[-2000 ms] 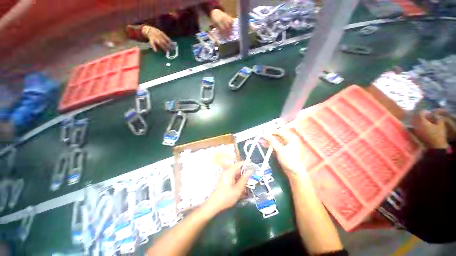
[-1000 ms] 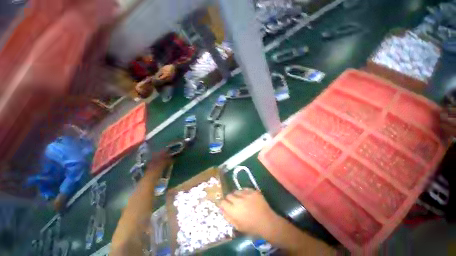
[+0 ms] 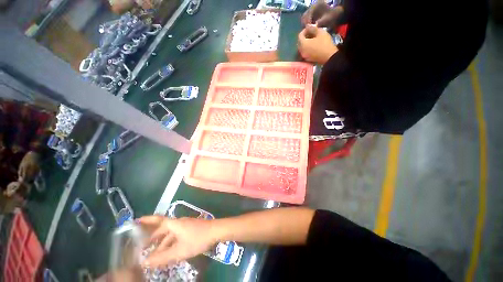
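Note:
My right hand (image 3: 179, 241) is over the cardboard box of white rings (image 3: 179, 272) at the lower left, fingers curled. A blurred silver lock unit (image 3: 119, 250) stands at its fingertips; whether these fingers grip it is unclear. My left hand (image 3: 126, 274) is cut off by the bottom edge and blurred, closed at the unit's lower end. Two more lock units, one by my right wrist (image 3: 190, 210) and one below it (image 3: 227, 252), lie on the green surface.
A salmon-red tray (image 3: 248, 132) with small metal parts lies ahead. Beyond it are another box of white rings (image 3: 253, 58) and a worker in black (image 3: 386, 60). A slanting grey post (image 3: 110, 102) crosses the left. Loose lock units (image 3: 179, 93) lie along the belt. Yellow lines mark the floor at right.
The view has turned right, bringing the neighbouring worker and floor into sight. My left hand, earlier stretched over the belt, is now at the bottom edge near my right hand.

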